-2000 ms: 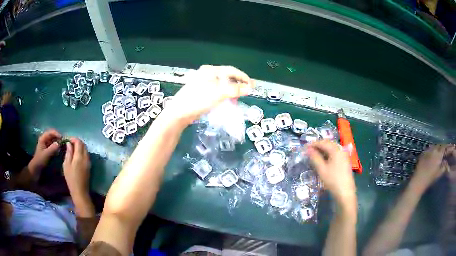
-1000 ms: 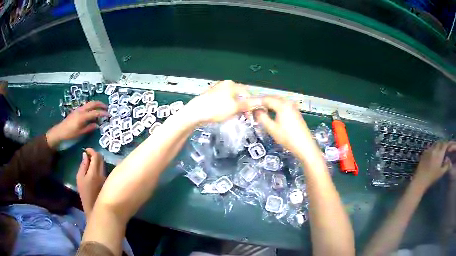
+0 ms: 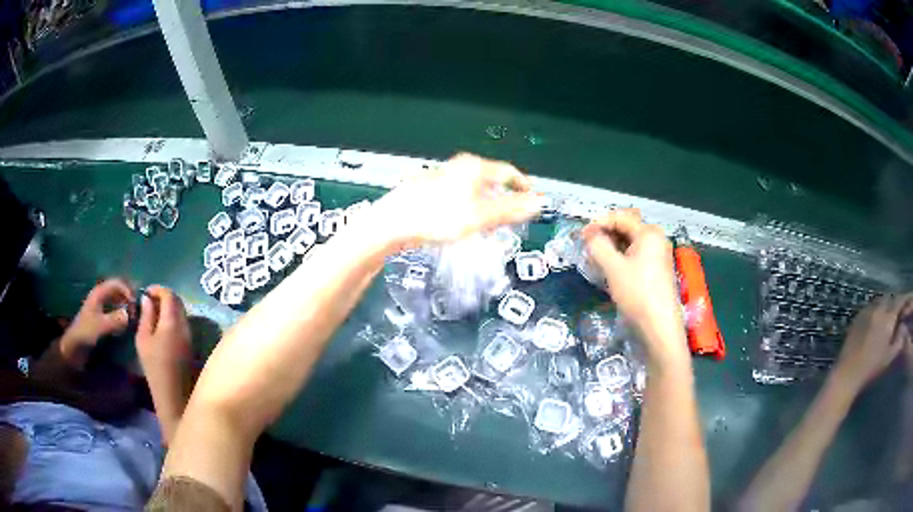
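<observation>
My left hand (image 3: 466,205) is over the back of the pile near the pale edging, blurred and overexposed, with crinkled clear bags (image 3: 469,280) just below it. Whether its fingers hold something is unclear. My right hand (image 3: 631,250) is right of it, thumb and fingers pinching a clear bag (image 3: 573,248). Small square white-ringed parts lie below and between the hands, such as a loose one (image 3: 516,306) and a bagged one (image 3: 552,415). The left forearm hides part of the surface.
An orange-red cutter (image 3: 698,300) lies right of my right hand. White-ringed parts (image 3: 255,245) and smaller clear parts (image 3: 155,190) lie left. Another person's hands (image 3: 135,320) are at left. At right, another person's hand (image 3: 881,335) is by a clear blister tray (image 3: 809,310).
My right hand has moved right, away from my left hand, with a clear bag at its fingers. The left neighbour's hand has drawn back from the white-ringed parts.
</observation>
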